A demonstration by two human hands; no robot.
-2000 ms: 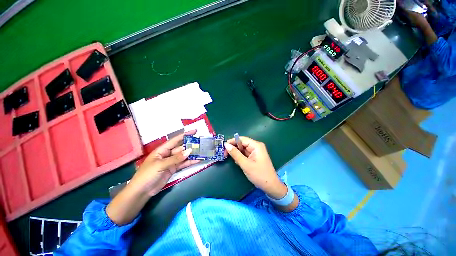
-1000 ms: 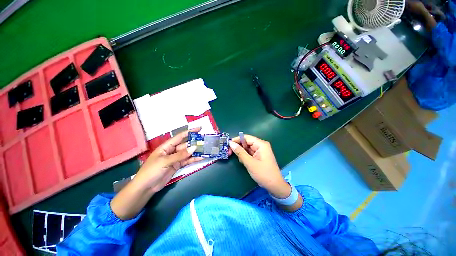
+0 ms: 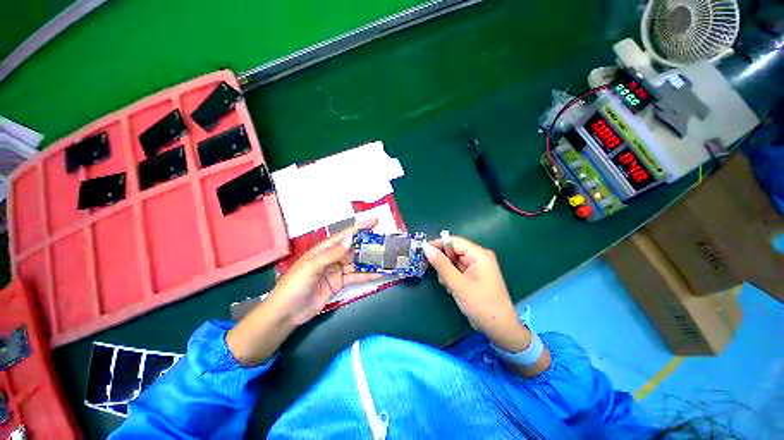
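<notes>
A blue circuit board (image 3: 391, 253) with a grey metal shield is held level above the sheets. My left hand (image 3: 318, 271) grips its left end between thumb and fingers. My right hand (image 3: 468, 273) has its thumb and index fingertip at the board's right edge. A slim pale tool, perhaps tweezers (image 3: 446, 240), sticks up from the right hand's curled fingers; its rest is hidden. White sheets (image 3: 331, 187) on a red sheet (image 3: 388, 206) lie behind and under the hands. I cannot tell whether a small piece is between the right fingertips.
A pink tray (image 3: 163, 234) with several black screens (image 3: 223, 146) stands left. A redder tray (image 3: 33, 378) with boards and a black sticker sheet (image 3: 129, 375) are lower left. A power lead (image 3: 487, 172), power supply (image 3: 610, 155) and fan (image 3: 690, 27) are right. Cartons (image 3: 679, 296) stand beyond the bench edge.
The view has shifted, so bench items appear further right and more of the lower-left red tray shows. The person at upper right has mostly left view. Both hands keep the same hold on the board.
</notes>
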